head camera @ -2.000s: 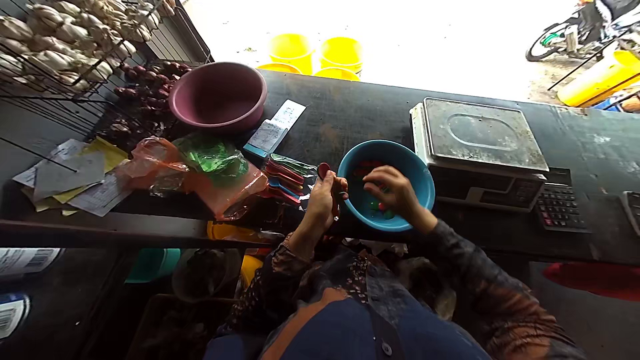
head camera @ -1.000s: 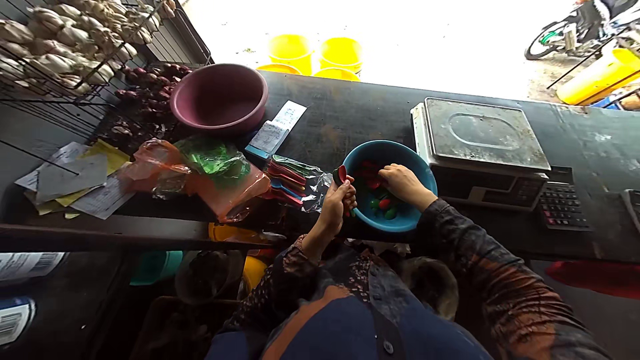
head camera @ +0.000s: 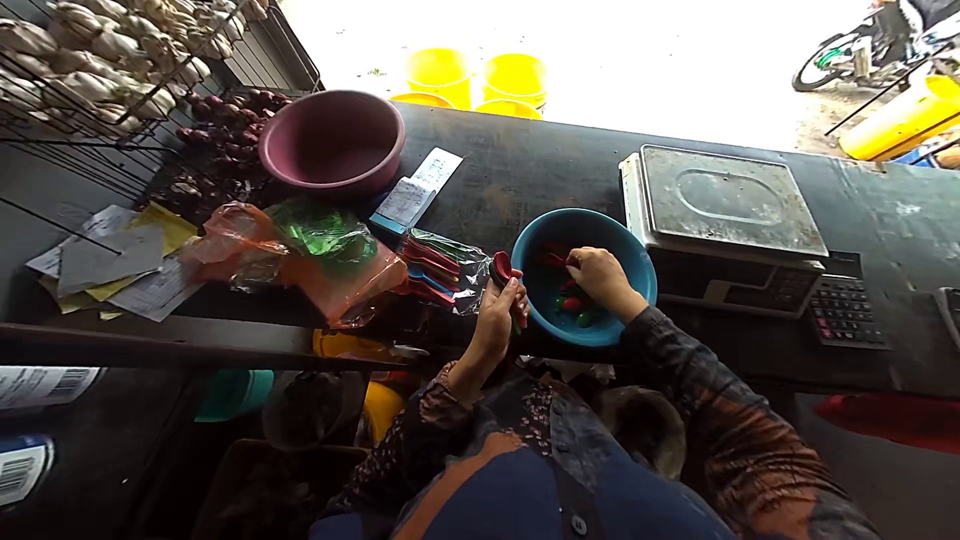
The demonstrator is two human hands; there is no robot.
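My left hand (head camera: 498, 315) is closed around a small stack of plastic spoons (head camera: 502, 267), red and dark bowls upward, just left of the blue plastic basin (head camera: 651, 277). My right hand (head camera: 601, 276) reaches into that basin, its fingertips at some red plastic spoons (head camera: 551, 259); whether it grips one is hard to tell. Red and green pieces (head camera: 571, 304) lie at the basin's bottom. Left of my left hand, clear plastic packs of coloured spoons (head camera: 431, 270) rest on the dark counter beside orange and green plastic bags (head camera: 322, 240).
A maroon basin (head camera: 334, 142) stands at the back left, near a notepad (head camera: 416, 191), racks of garlic (head camera: 90, 67) and red onions (head camera: 232, 120). Loose papers (head camera: 112, 259) lie far left. A weighing scale (head camera: 735, 202) and a calculator (head camera: 846, 311) are on the right.
My right hand has moved down into the blue basin since two seconds ago, and is now a little further left there than one second ago. My left hand stays beside the basin with the spoons.
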